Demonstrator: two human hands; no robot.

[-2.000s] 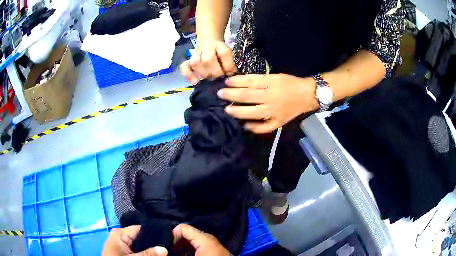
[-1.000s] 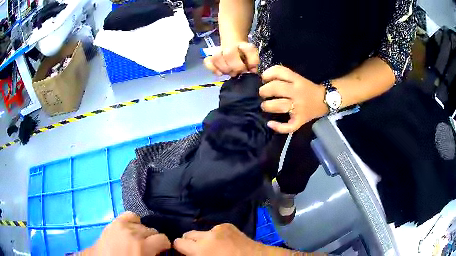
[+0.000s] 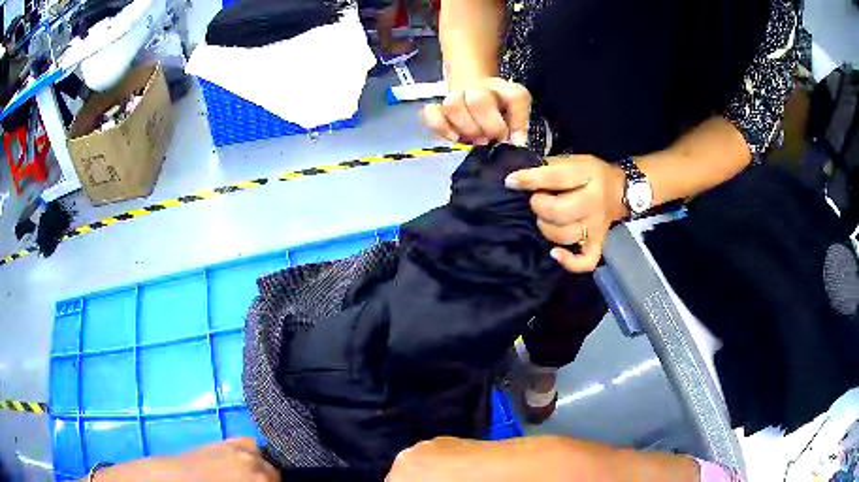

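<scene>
A garment [image 3: 443, 329] lies lining side out on a blue crate, its smooth black lining bunched up. Grey-black checked cloth [image 3: 273, 377] shows along its left edge. Another person's two hands [image 3: 565, 202] hold the far end of the black lining, pinched at the top. My left hand [image 3: 231, 461] and my right hand [image 3: 429, 461] are at the bottom edge of the picture, at the near edge of the garment. Both are cut off and their fingertips are hidden, so their grip cannot be told.
The blue crate [image 3: 179, 353] has a ribbed top. At right is a white table edge [image 3: 673, 348] with black cut panels [image 3: 772, 292] and a grey checked oval [image 3: 841, 278]. A cardboard box [image 3: 118, 155], a blue crate with white and black cloth, and floor tape stand behind.
My hands have moved down and apart, mostly out of the picture. The garment and the other person's hands appear further right. The other person's right-side hand has shifted on the lining.
</scene>
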